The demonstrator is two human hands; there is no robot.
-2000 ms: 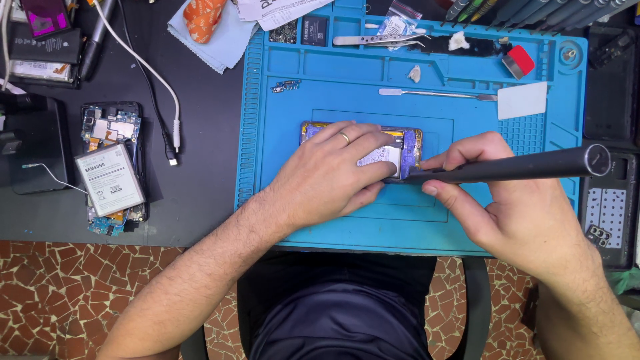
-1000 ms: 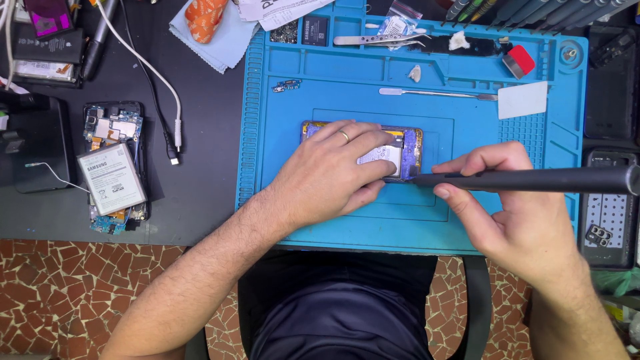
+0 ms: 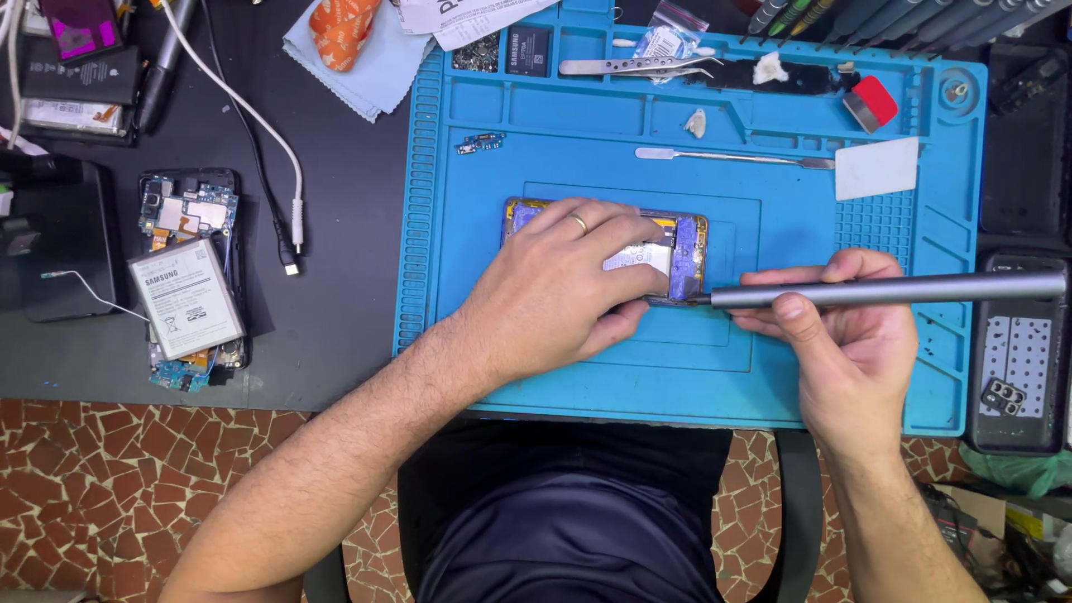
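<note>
An opened smartphone (image 3: 690,243) lies sideways on the blue silicone repair mat (image 3: 586,394), its purple and gold inner parts and a pale battery partly showing. Over its left and middle part rests my left hand (image 3: 565,285), fingers bent and pressing on it; the hand hides much of the phone. My right hand (image 3: 846,335) grips a long grey pen-shaped electric screwdriver (image 3: 888,290), held nearly level. The driver's tip meets the phone's lower right corner. Above the phone lies a metal spudger (image 3: 729,157), beside a white card (image 3: 876,169).
A small circuit board (image 3: 481,143) lies upper left on the mat. Tweezers (image 3: 628,66) and a red-topped block (image 3: 871,104) sit along the tray compartments. Left of the mat are another opened phone (image 3: 197,201) with a loose battery (image 3: 186,297) and cables (image 3: 243,100). A black case (image 3: 1017,352) stands right.
My right hand has moved a little lower and its grip on the screwdriver has altered. The driver's rear end has swung down from its earlier raised position. My left hand stays on the phone.
</note>
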